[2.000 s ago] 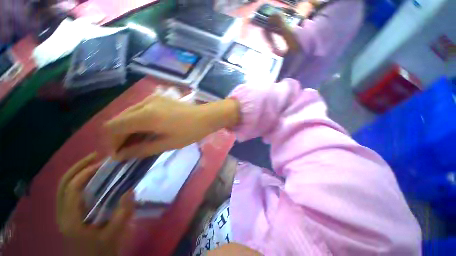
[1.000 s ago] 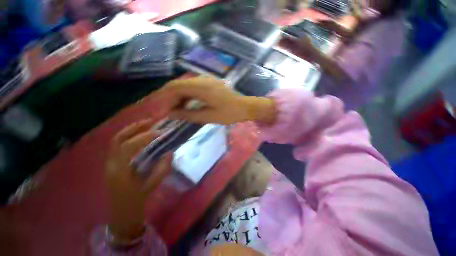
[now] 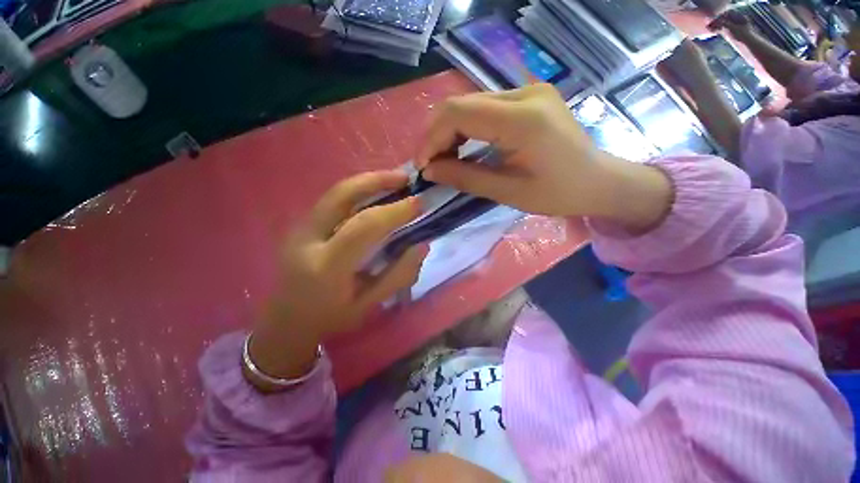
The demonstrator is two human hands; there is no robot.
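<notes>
A small stack of tablets (image 3: 436, 213) in white sleeves stands on edge on the red matting, tilted. My left hand (image 3: 344, 250) grips its left end, fingers on the top edge and thumb on the near face. My right hand (image 3: 514, 151) is at the top edge, thumb and forefinger pinched on a sleeve or edge; the fingertips partly hide what they touch. A lit white screen or white sheet (image 3: 462, 253) lies flat under and in front of the stack.
Red matting (image 3: 170, 274) covers the bench. Behind are a tablet with lit wallpaper (image 3: 509, 52), a tall stack of sleeved tablets (image 3: 603, 38) and another stack (image 3: 387, 21). A grey-white oval (image 3: 108, 81) lies on the dark green surface. Another person's arm (image 3: 702, 92) is at right.
The view has shifted left, so the bench things appear further right. My right hand has come down from above onto the stack's top edge, close to my left fingertips.
</notes>
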